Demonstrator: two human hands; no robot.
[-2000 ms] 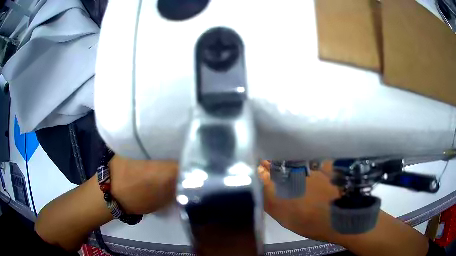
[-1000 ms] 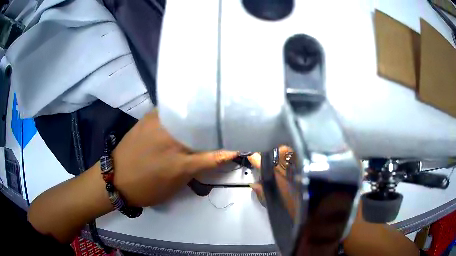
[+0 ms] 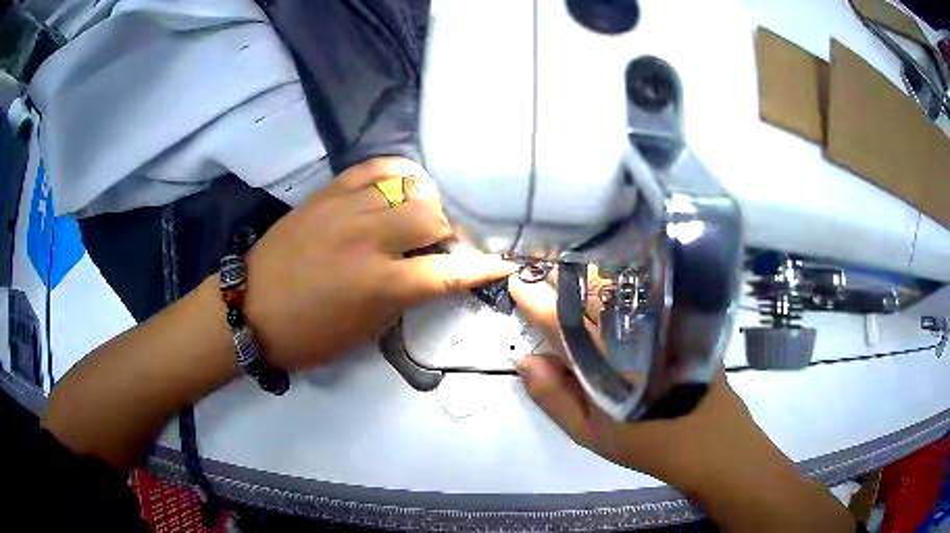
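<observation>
A dark garment with pale grey fabric lies at the left and runs under the white machine head. My left hand is curled over its dark cloth, index finger stretched to the needle area. A small dark end of cloth shows under that fingertip. My right hand comes from the lower right, partly hidden by the chrome guard. Its index fingertip meets the left one at the cloth; its thumb is apart, low on the metal plate. Its grip is unclear.
The tension assembly with its grey knob is right of the guard. Brown card is taped on the machine. A measuring tape follows the table's front edge. Red baskets show below at left and right. A loose thread lies by the plate.
The view has shifted, so the machine head sits further right and the needle area shows more. My left hand's index finger has come to the needle area. More of my right hand is visible.
</observation>
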